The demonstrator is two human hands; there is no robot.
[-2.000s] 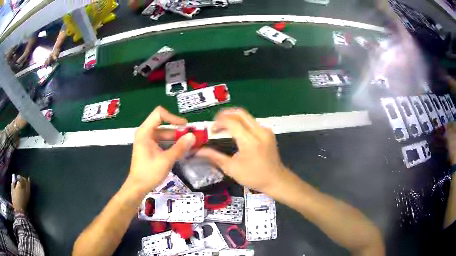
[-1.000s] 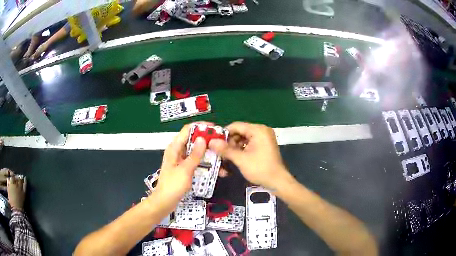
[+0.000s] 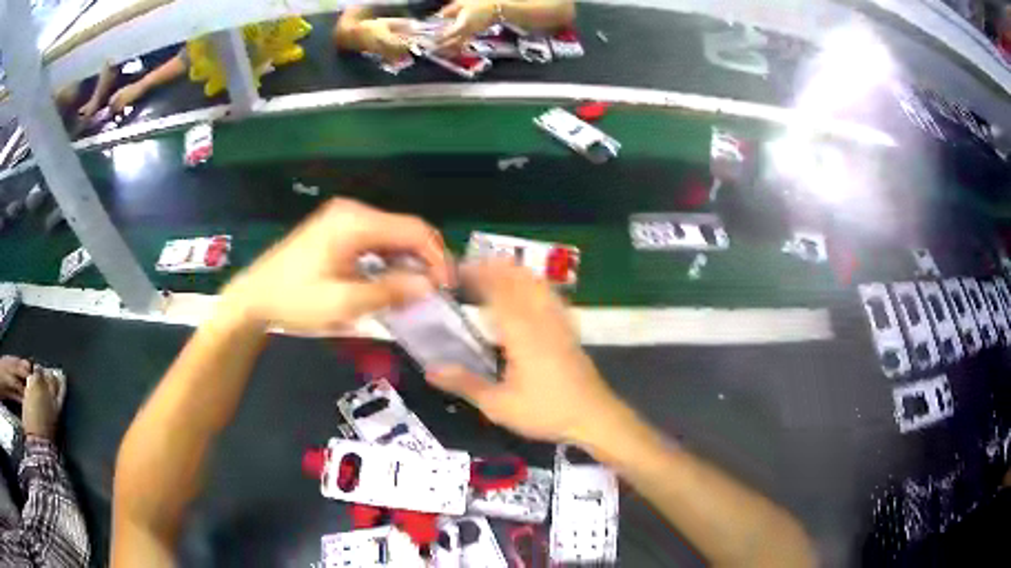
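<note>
My left hand (image 3: 344, 266) holds a grey-white housing (image 3: 435, 330) by its upper left end, above the near belt rail. My right hand (image 3: 521, 344) is at the lower right end of the same housing, its fingers partly around it; both hands are blurred. A blurred red piece (image 3: 369, 359) is below my left hand. Under my hands lies a pile of white housings (image 3: 396, 477), with a red ring (image 3: 498, 473) and red pieces (image 3: 412, 526) among them.
The green belt (image 3: 388, 178) carries scattered housings, one with a red end (image 3: 195, 254). A white rail (image 3: 687, 325) edges it. Housings stand in a row (image 3: 911, 322) at right. Co-workers' hands (image 3: 42, 397) show at left and top. A metal post (image 3: 89, 211) is at left.
The housing in my hands has turned and its red end no longer shows. My left hand has moved up and left. A red piece appears below it. The dark grey belt housings are no longer visible.
</note>
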